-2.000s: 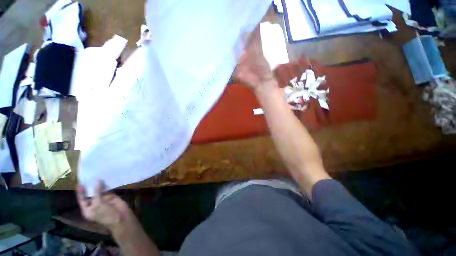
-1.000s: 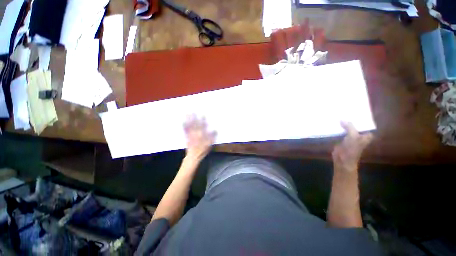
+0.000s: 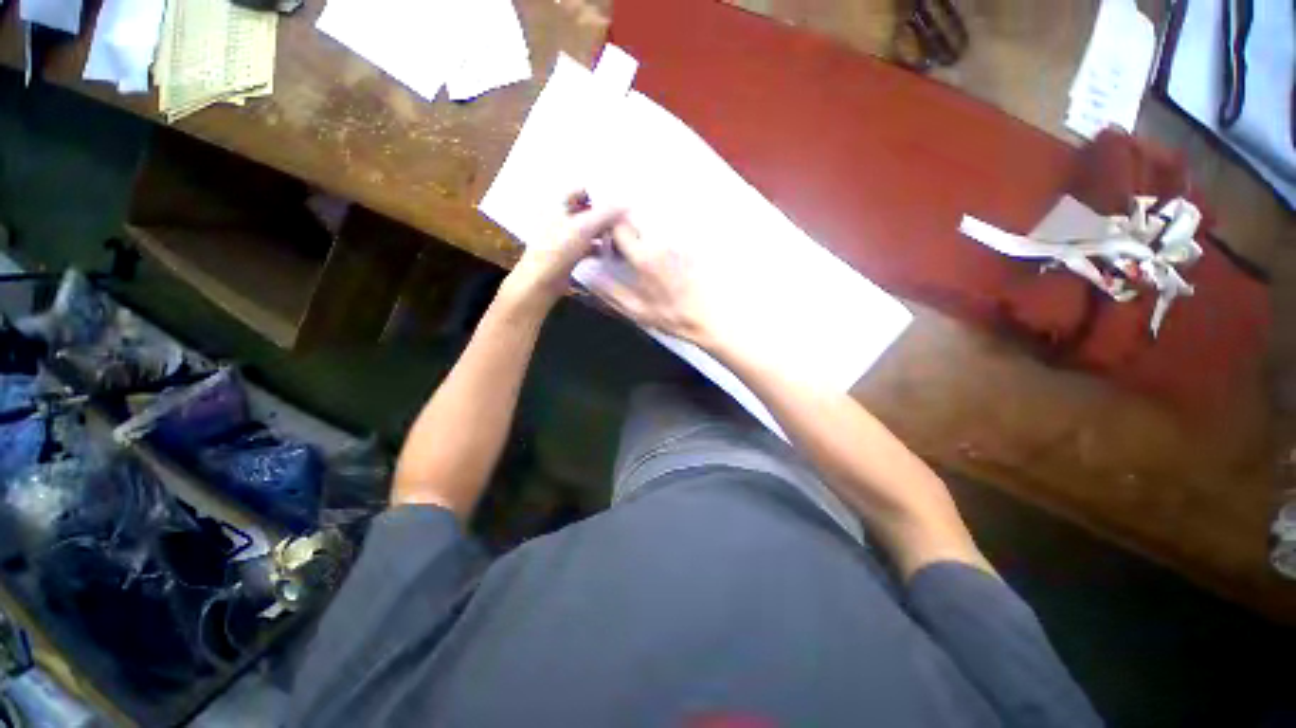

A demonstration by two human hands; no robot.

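Observation:
A large white paper sheet (image 3: 789, 263), folded shorter, lies slantwise at the table's front edge, partly over the long rust-orange fabric stack (image 3: 853, 135). My left hand (image 3: 566, 253) and my right hand (image 3: 651, 285) meet at the sheet's near edge and grip it; their fingers overlap and are partly blurred. A small white tab (image 3: 616, 67) sticks out past the sheet's far left end. A bunch of white tie strips (image 3: 1144, 256) lies on the right part of the stack, beside gathered rust-orange small pieces (image 3: 1130, 164).
Black shears (image 3: 931, 29) lie beyond the stack. Loose white papers (image 3: 441, 43) and yellowish sheets (image 3: 216, 57) lie at left. A narrow white paper (image 3: 1113, 71) and a pattern stack (image 3: 1244, 78) are at far right. Plastic-wrapped bundles (image 3: 270, 462) sit low at left.
The view has turned left. The white sheet, stretched out long a second ago, is now folded shorter. My right hand has moved from its right end to beside my left hand.

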